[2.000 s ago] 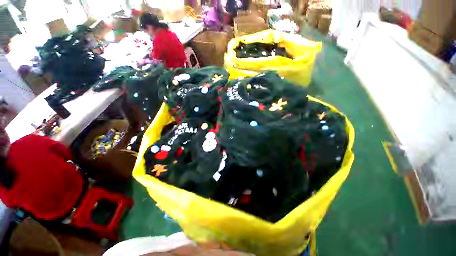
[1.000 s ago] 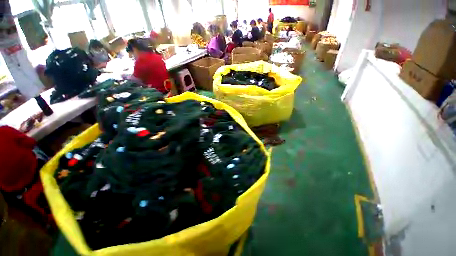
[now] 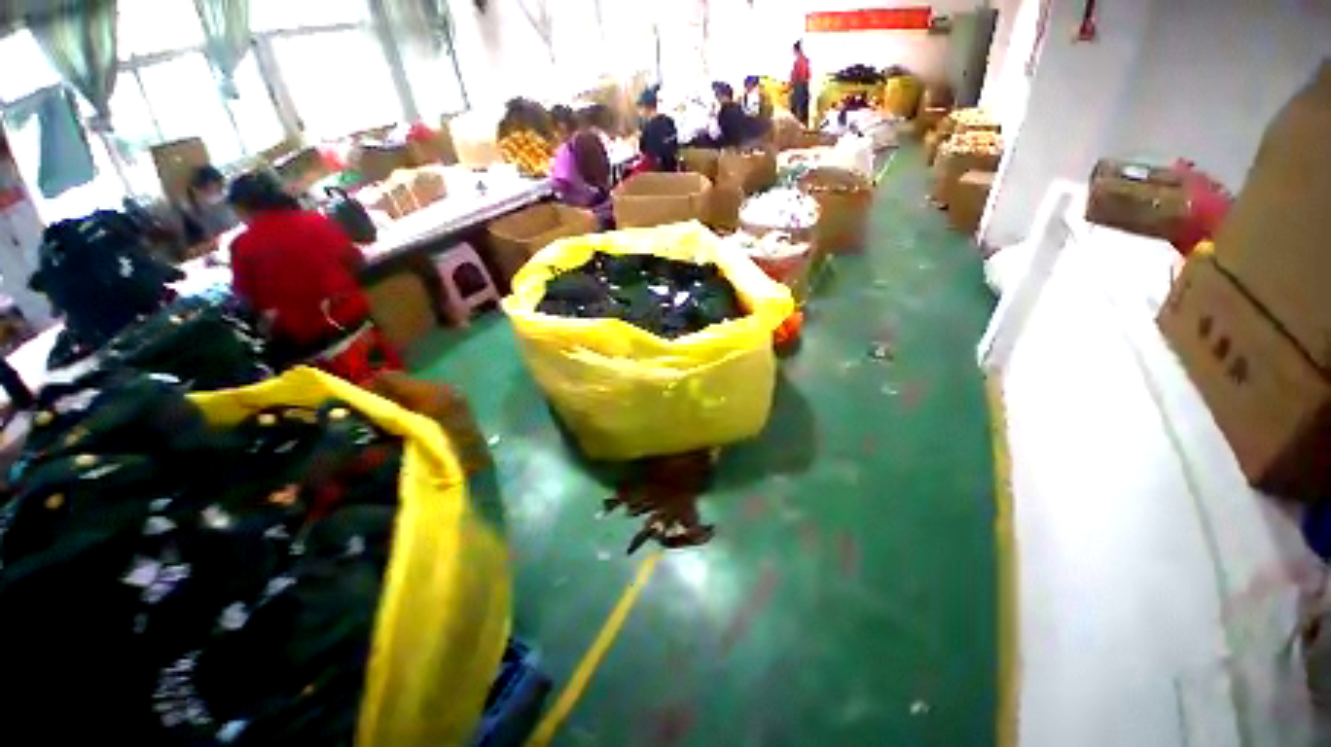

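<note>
Neither of my hands is in view. A large yellow woven sack (image 3: pixel 438 584) stands close at the lower left, cut off by the picture's edge. It is heaped with dark green cloth pieces (image 3: pixel 190 569) with small white and coloured marks. A second yellow sack (image 3: pixel 657 394) stands on the floor ahead and holds dark pieces (image 3: pixel 635 292). A brown-red patch of scraps (image 3: pixel 664 504) lies on the floor in front of it.
A person in red (image 3: pixel 292 277) is at the long table (image 3: pixel 467 204) on the left. Cartons (image 3: pixel 540 234) and more people are further back. Green floor (image 3: pixel 876 482) runs ahead. A long white covered surface (image 3: pixel 1109 482) and stacked cartons (image 3: pixel 1241 350) are on the right.
The view has moved forward and turned right. The near sack has shifted to the lower left, and the second sack looks nearer. The hand or forearm at the bottom edge is gone from view.
</note>
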